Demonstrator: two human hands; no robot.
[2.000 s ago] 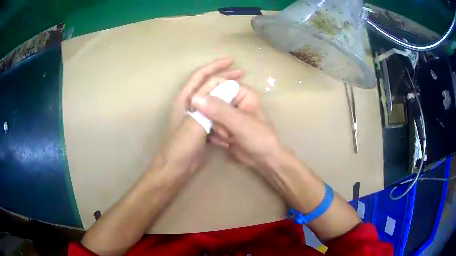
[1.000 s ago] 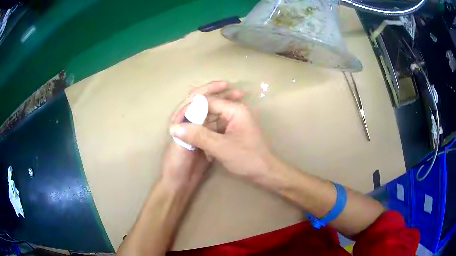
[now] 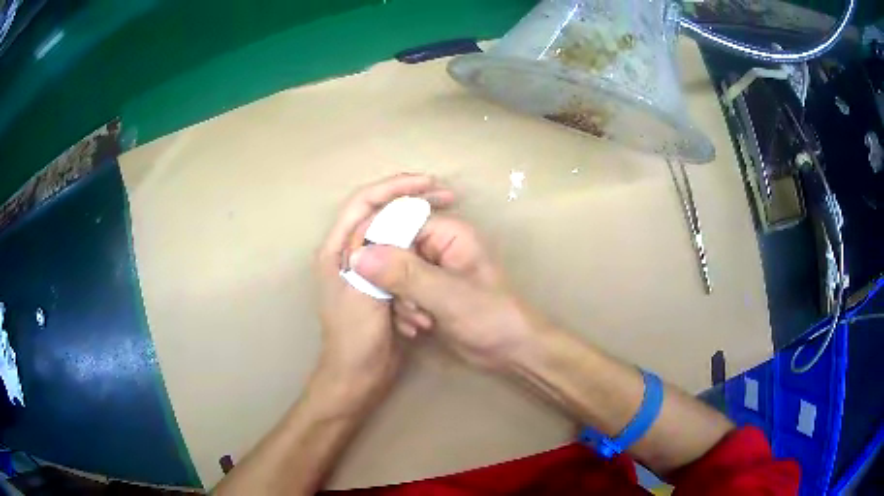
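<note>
A white plastic housing (image 3: 398, 221) is held between my two hands above the tan mat. Its rounded white end points up and away, and a white rim shows at its lower left end. A bit of dark band shows beside my right thumb. My left hand (image 3: 351, 262) cups the housing from the left and below. My right hand (image 3: 456, 286) grips it from the right, with the thumb pressed across its middle. The fingers hide the rest of it, and no wires or board can be made out.
A stained clear fume hood (image 3: 591, 73) stands at the upper right. Silver tweezers (image 3: 694, 228) lie below it on the tan mat (image 3: 601, 291). White scraps (image 3: 516, 184) lie right of my hands. A soldering iron stand (image 3: 775, 194) is at far right, above blue crates (image 3: 790, 407).
Both hands have shifted slightly left and down in the picture with the housing, which has turned a little in the grip. The camera view has also moved.
</note>
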